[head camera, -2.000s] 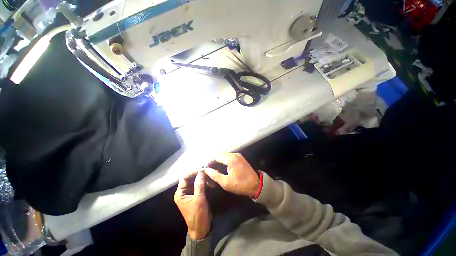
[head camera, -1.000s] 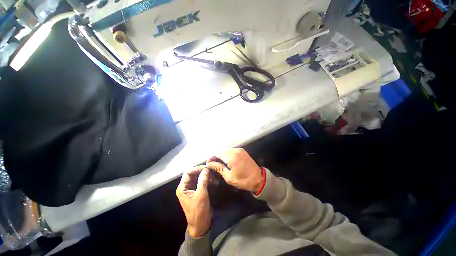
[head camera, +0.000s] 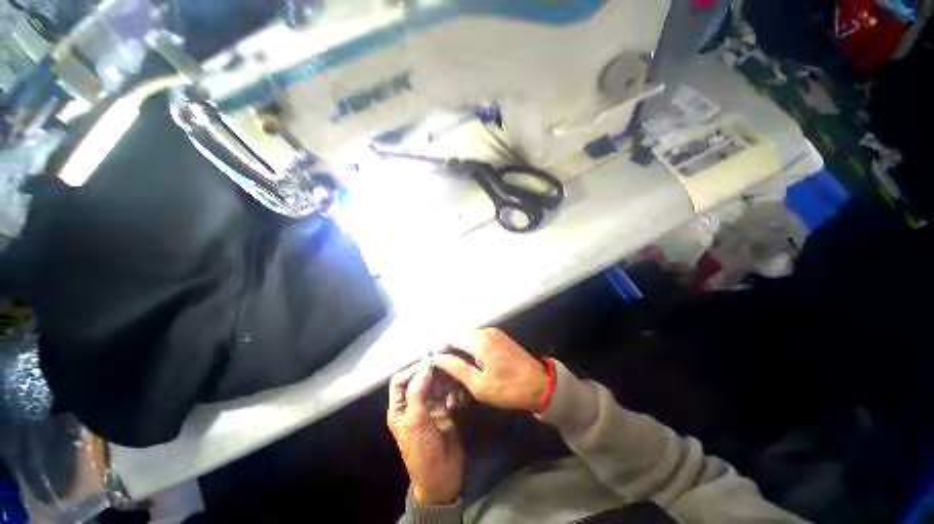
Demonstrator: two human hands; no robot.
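My left hand [head camera: 428, 435] and my right hand [head camera: 494, 370] meet fingertip to fingertip just off the table's front edge. Their fingers are pinched together; anything between them is too small and blurred to tell. Black fabric [head camera: 164, 297] lies on the left of the white table [head camera: 553, 261], its right corner near the lit needle area [head camera: 333, 205]. Black-handled scissors [head camera: 502, 189] lie on the machine bed under the arm, blades pointing left.
The sewing machine head [head camera: 461, 61] spans the back. A cream lamp-like piece [head camera: 100, 140] stands at its left. An accessory tray [head camera: 717, 159] is at the table's right end. White scraps [head camera: 753, 246] and a blue edge [head camera: 819, 200] show below it.
The whole view has shifted, so the table and hands appear slightly lower and further right. The left fingers are more curled. The hands remain together; fabric and scissors lie as before.
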